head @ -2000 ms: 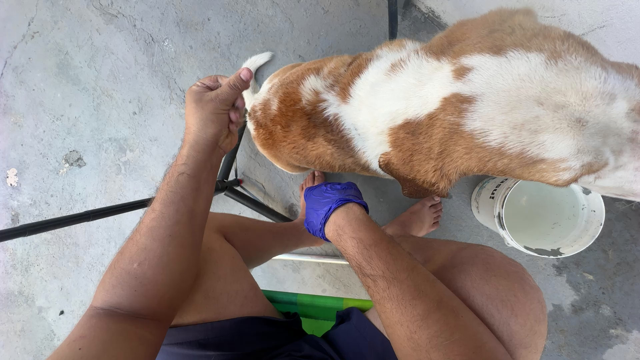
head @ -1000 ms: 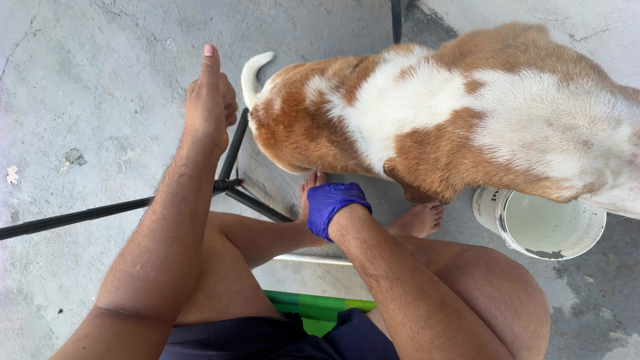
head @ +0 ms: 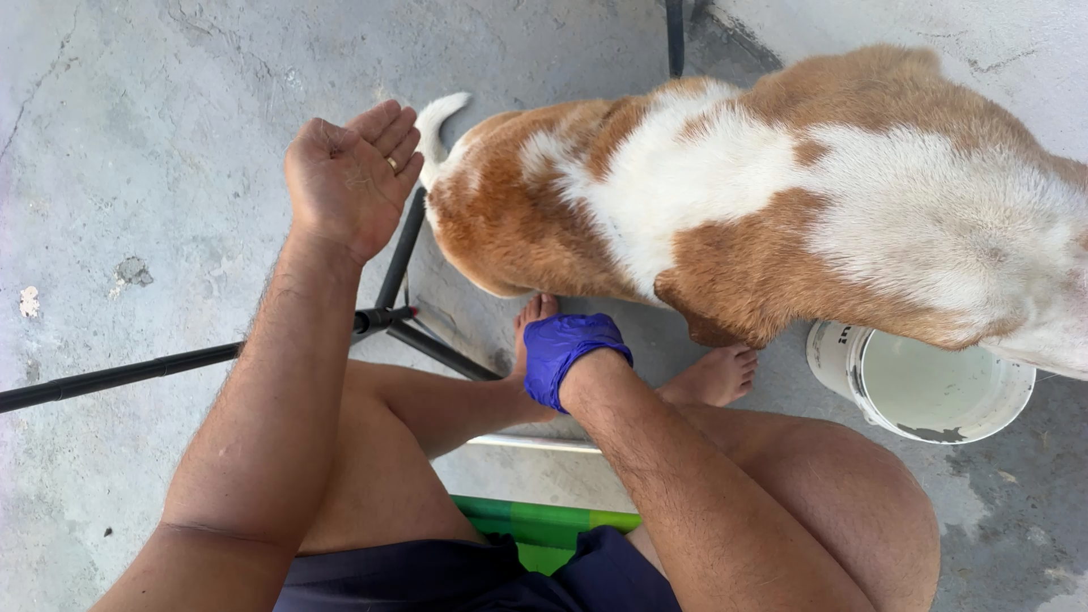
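My left hand (head: 354, 178) is bare, palm up, with a ring on one finger and what look like a few fine loose hairs on the palm. It is beside the white tail (head: 438, 127) of a brown and white dog (head: 731, 195). The dog stands across the view, its head out of sight at the right. My right hand (head: 571, 357), in a blue disposable glove, hangs curled below the dog's flank, beside my bare foot; its fingers are hidden, so whether it holds anything cannot be told.
A white plastic bucket (head: 837, 365) with pale contents stands partly under the dog's front end at the right. Black metal tubes (head: 127, 374) meet at a joint near my left forearm. A green seat edge (head: 544, 518) shows between my thighs. The floor is worn concrete.
My left hand was near the tail with its fingers pinched, then raised with the thumb up; now it is turned palm up and opened. My gloved right hand has stayed in about the same place.
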